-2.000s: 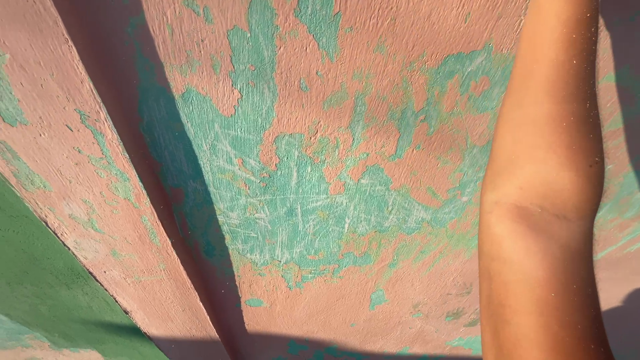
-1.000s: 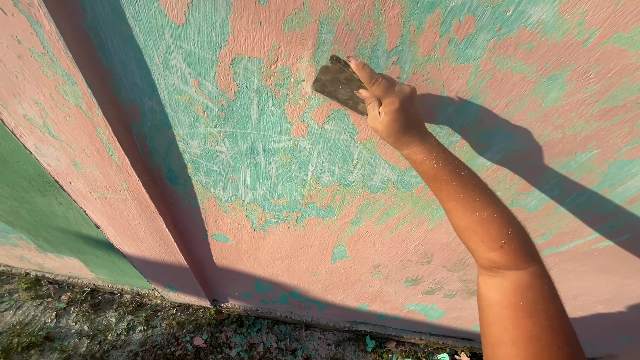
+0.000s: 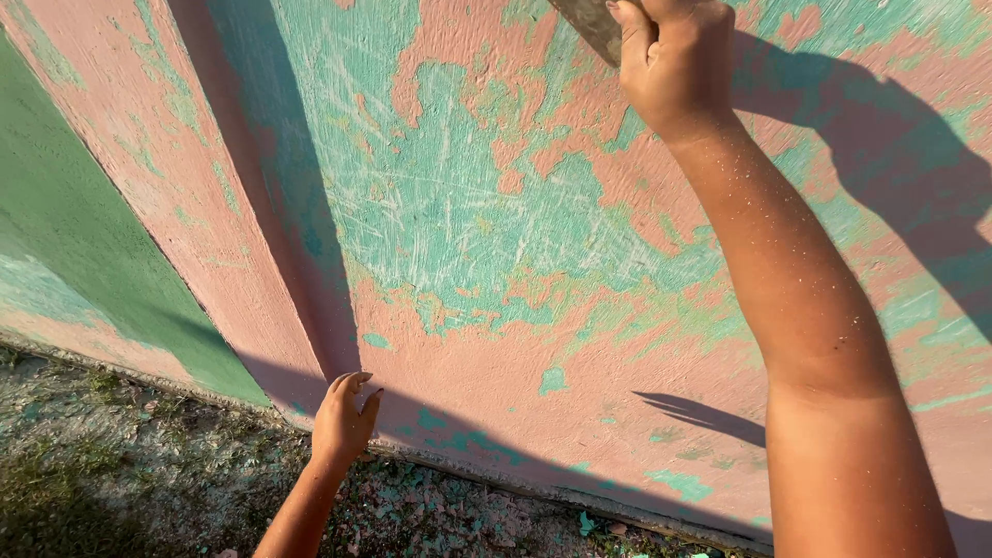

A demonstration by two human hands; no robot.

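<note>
My right hand point(image 3: 682, 66) is closed on a flat metal scraper blade point(image 3: 595, 27) at the top edge of the head view; part of the tool is cut off by the frame. The blade lies against or close to the painted wall point(image 3: 480, 194), where pink paint has flaked and turquoise shows, marked by whitish scratches. At the lower left my left hand point(image 3: 346, 418) holds nothing, its fingers apart and curved, near the foot of the wall. Whether it touches the wall, I cannot tell. Pale specks dot my right forearm.
A pink pilaster point(image 3: 194, 178) projects at the left, beside a green wall panel point(image 3: 85, 186). Along the wall's base runs rough ground point(image 3: 194, 480) with grass and scattered paint flakes point(image 3: 418, 504). Shadows of the arm and a hand fall across the wall.
My left hand has come into view at the lower left. My right hand and the scraper, out of view two seconds ago, were in view one second ago and now appear at the top edge.
</note>
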